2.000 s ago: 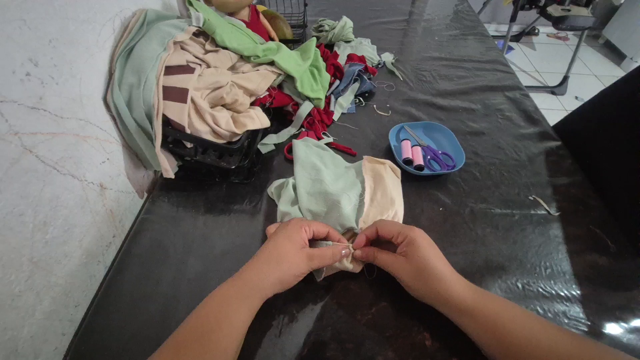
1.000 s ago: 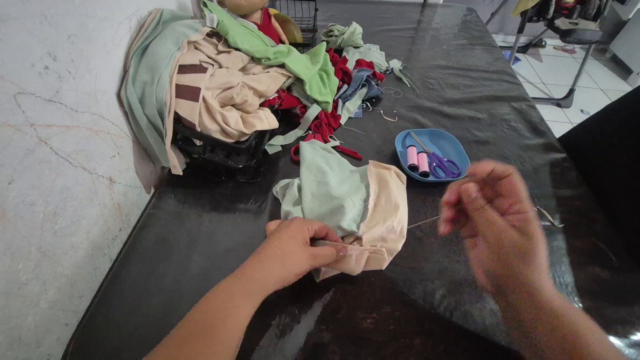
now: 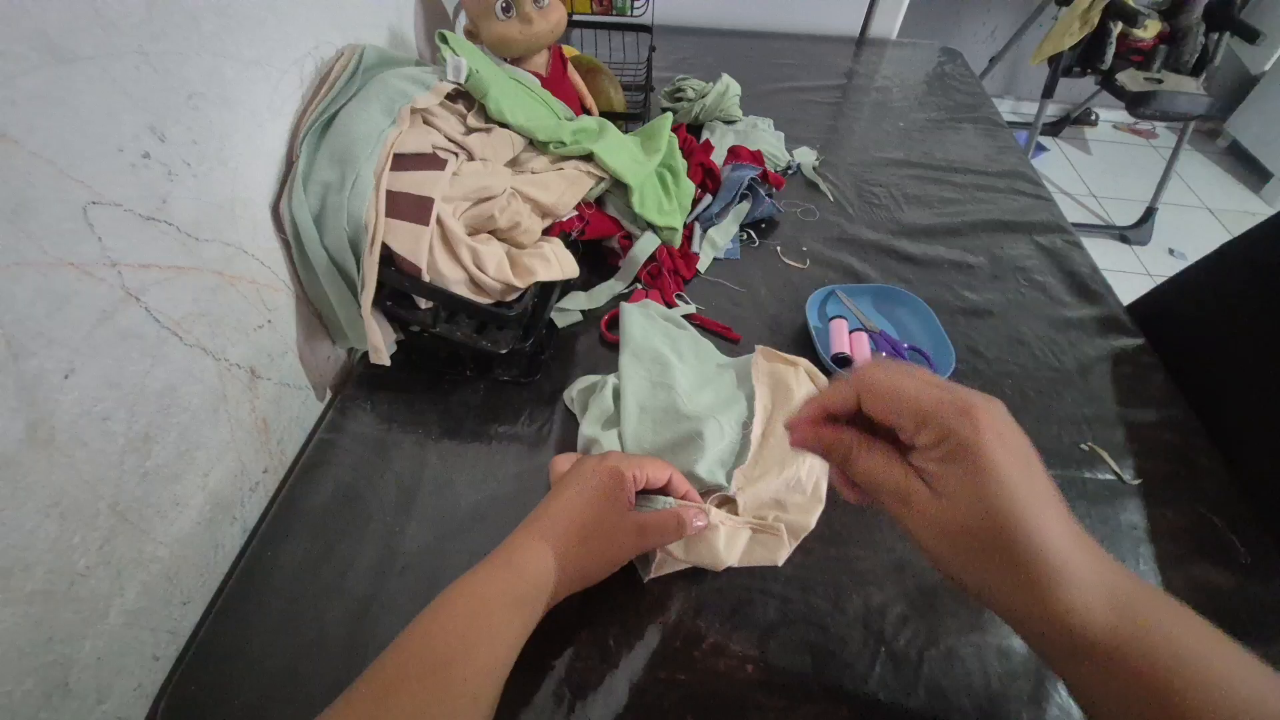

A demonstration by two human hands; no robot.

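Observation:
A piece of pale green and cream fabric [image 3: 690, 400] lies on the dark covered table, its cream edge folded over at the near side. My left hand [image 3: 615, 515] pinches that edge between thumb and fingers. Above the fabric's right side, my right hand [image 3: 900, 450] is raised with thumb and fingertips together; whether a needle is between them cannot be seen. A small loop of thread [image 3: 720, 497] shows at the fold. Behind my right hand, a blue plastic dish [image 3: 905, 305] holds pink thread spools [image 3: 840, 340] and purple-handled scissors [image 3: 890, 340].
At the left, beside the wall, a black plastic basket [image 3: 460, 325] overflows with cloth. Fabric scraps [image 3: 690, 240] are heaped beside it, with red-handled scissors [image 3: 610, 325] in front. A doll [image 3: 530, 50] and a black wire rack [image 3: 635, 70] stand behind. A high chair [image 3: 1150, 95] is beyond the table.
My right hand was at the fold beside my left, then moved out to the right with a thread stretched from the cloth. It is now back nearer the fabric. My left hand keeps its hold.

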